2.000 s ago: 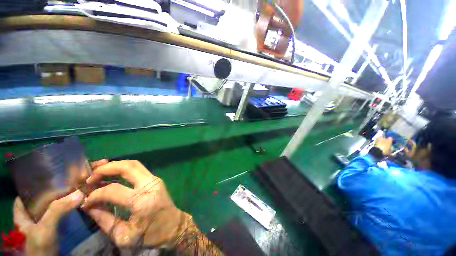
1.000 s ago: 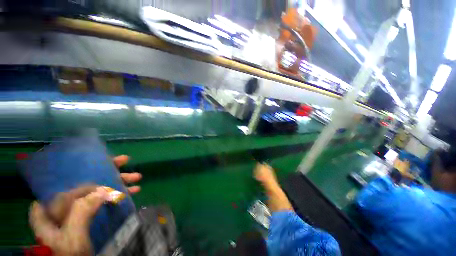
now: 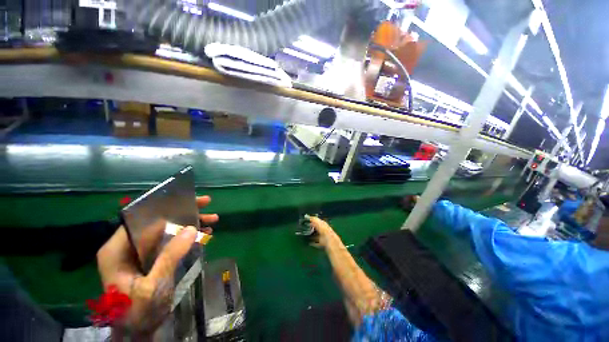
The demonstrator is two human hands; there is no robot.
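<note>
My left hand (image 3: 143, 274) holds a phone-sized display module (image 3: 160, 210) tilted upright, fingers behind it and thumb on its near face, by a flex strip (image 3: 190, 233) with white and orange parts. A red band or tag (image 3: 110, 306) is at the left wrist. Stacked silver modules (image 3: 217, 287), one with a dark strip and orange tip, lie below the held one. My right hand (image 3: 322, 234) is stretched forward over the green bench, fingertips at a small dark and silver thing (image 3: 306, 226); whether they grip it is unclear.
A long black tray or pad (image 3: 427, 280) lies right of my right arm. A person in blue (image 3: 534, 267) reaches over the bench at right. A slanted white post (image 3: 461, 150) stands between. Black trays (image 3: 382, 168) sit behind, under the raised pale shelf (image 3: 267, 100).
My right hand has left the panel and reached out forward over the bench. My left hand has moved right and turned the panel more edge-on. The neighbouring person's arm has stretched forward.
</note>
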